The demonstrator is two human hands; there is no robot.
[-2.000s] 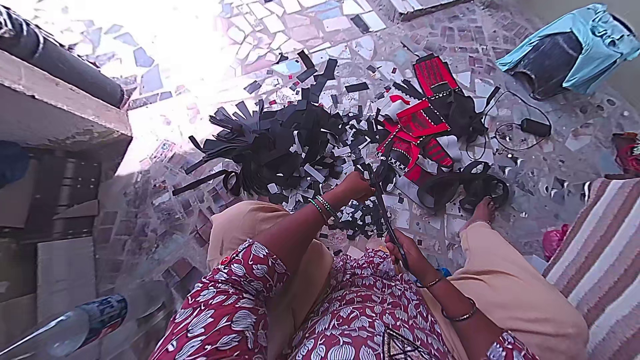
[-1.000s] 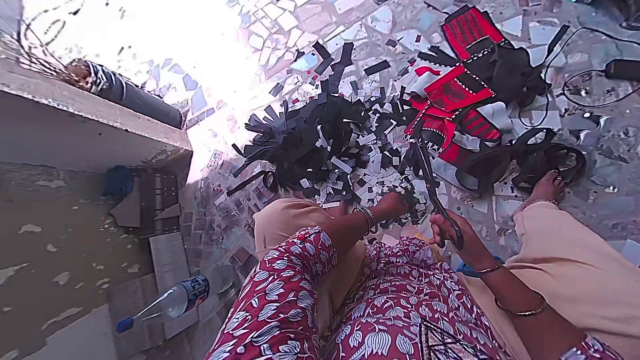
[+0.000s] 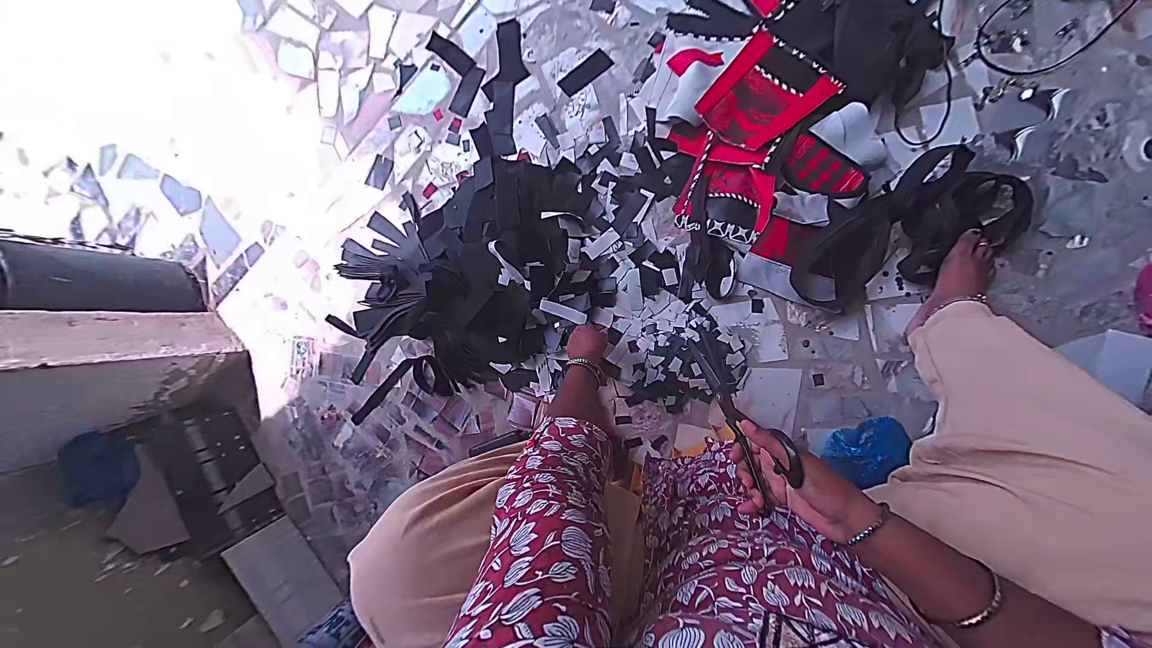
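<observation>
My right hand holds a pair of black-handled scissors, its blades pointing up the view over small cut pieces. My left hand reaches down at the edge of a heap of black strips; its fingers are hidden, so what it touches cannot be told. Small white and black cut pieces lie scattered between the heap and the scissors. Red and black fabric pieces with white-dotted trim rest beyond them, beside coils of black strap.
My bare foot stands beside the strap coils. A blue plastic bag is near my right hand. A ledge with a dark roll stands at left, above tiles and boards. A black cord curves at upper right.
My left hand has moved away from the scissors to the heap of black strips. The scissors stay in my right hand. The view has shifted.
</observation>
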